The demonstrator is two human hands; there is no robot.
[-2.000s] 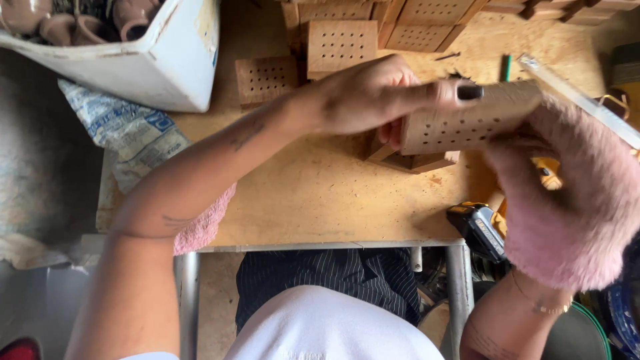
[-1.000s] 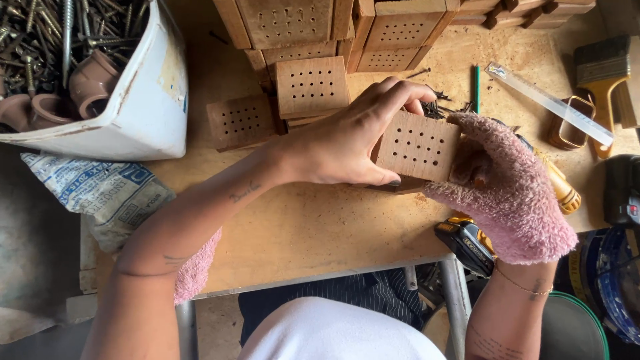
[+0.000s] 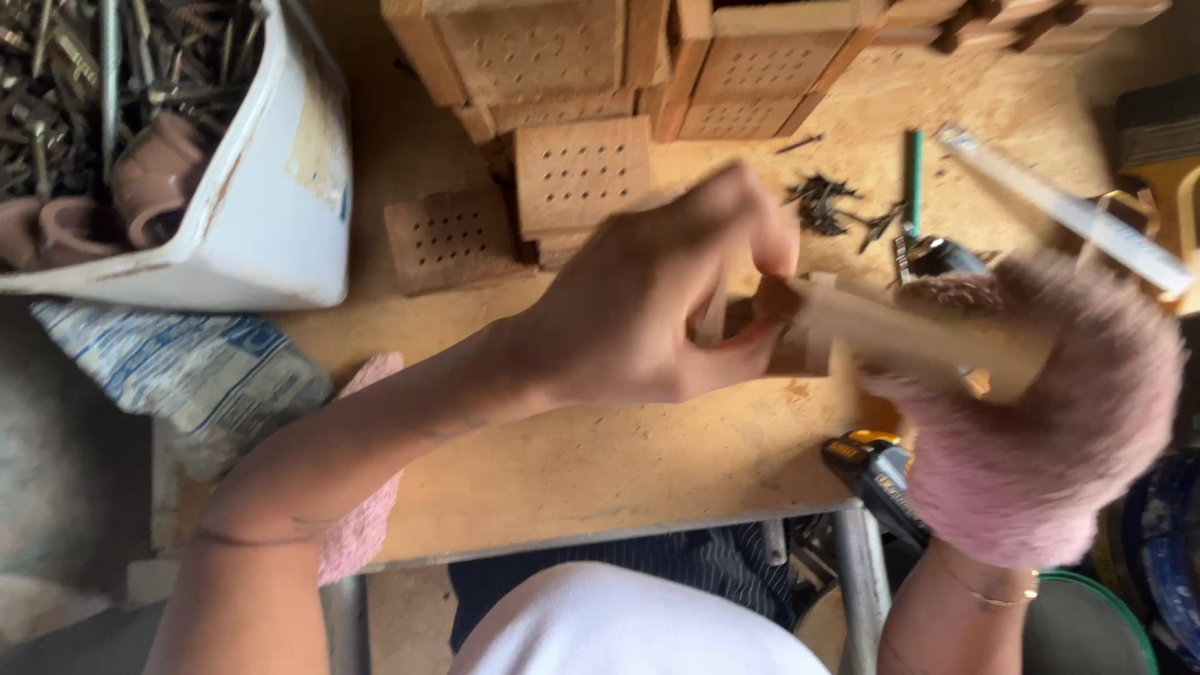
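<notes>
My right hand (image 3: 1059, 403), in a fluffy pink mitt, grips a wooden board (image 3: 928, 337) that shows almost edge-on and blurred. Bare, my left hand (image 3: 656, 300) has its thumb and fingertips at the board's left end; whether they grip it or only touch it cannot be told. Below the hands, partly hidden, is another wooden piece (image 3: 806, 352) on the workbench. A drilled wooden block (image 3: 583, 173) and a darker drilled block (image 3: 455, 239) lie beyond my left hand. Dark screws (image 3: 825, 202) are heaped beyond the held board.
Drilled wooden boxes (image 3: 534, 56) stand stacked at the back. A white bin (image 3: 281, 169) of screws and brown pipe elbows (image 3: 164, 178) is at left, above a crumpled plastic bag (image 3: 197, 375). On the right are a clear ruler (image 3: 1059, 206), a green stick (image 3: 914, 183) and a DeWalt battery tool (image 3: 877, 478). A pink cloth (image 3: 366, 525) lies under my left forearm.
One second ago the board's drilled face was turned up between both hands; now it is tipped nearly edge-on. My left hand's fingers have moved to its left end.
</notes>
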